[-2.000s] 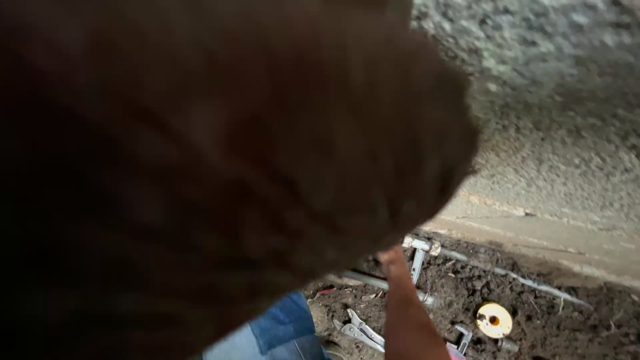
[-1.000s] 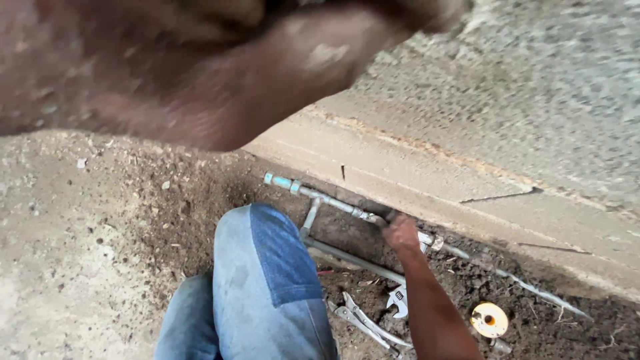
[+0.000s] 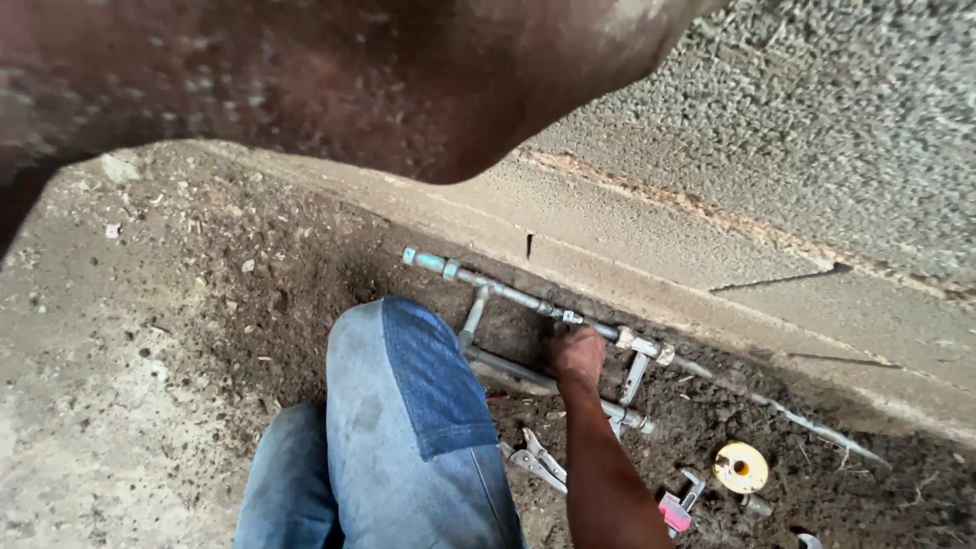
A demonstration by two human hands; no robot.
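My right hand [image 3: 579, 354] is curled at a fitting on the long grey pipe [image 3: 518, 296]; its fingertips are partly hidden. The pipe has blue-green fittings [image 3: 431, 261] at its left end. Short branches join it to a parallel lower pipe [image 3: 515, 367], forming a frame on the soil. A blurred, skin-coloured shape, apparently my left hand or arm [image 3: 343, 84], fills the upper left close to the lens; its fingers cannot be made out. Locking pliers [image 3: 540, 463] lie left of my right forearm. A pink-and-grey tool [image 3: 679, 511] and a yellow-rimmed spool [image 3: 740, 467] lie to its right.
A rough concrete wall [image 3: 823, 137] with a ledge [image 3: 648, 278] runs along the pipes at the upper right. My jeans-covered knee [image 3: 404, 366] is beside the lower pipe. Dark loose soil [image 3: 839, 503] surrounds the pipes, and paler ground [image 3: 99, 412] lies at left.
The blurred shape near the lens has moved up, uncovering the knee, pipes and ground. My right hand has moved left along the long pipe.
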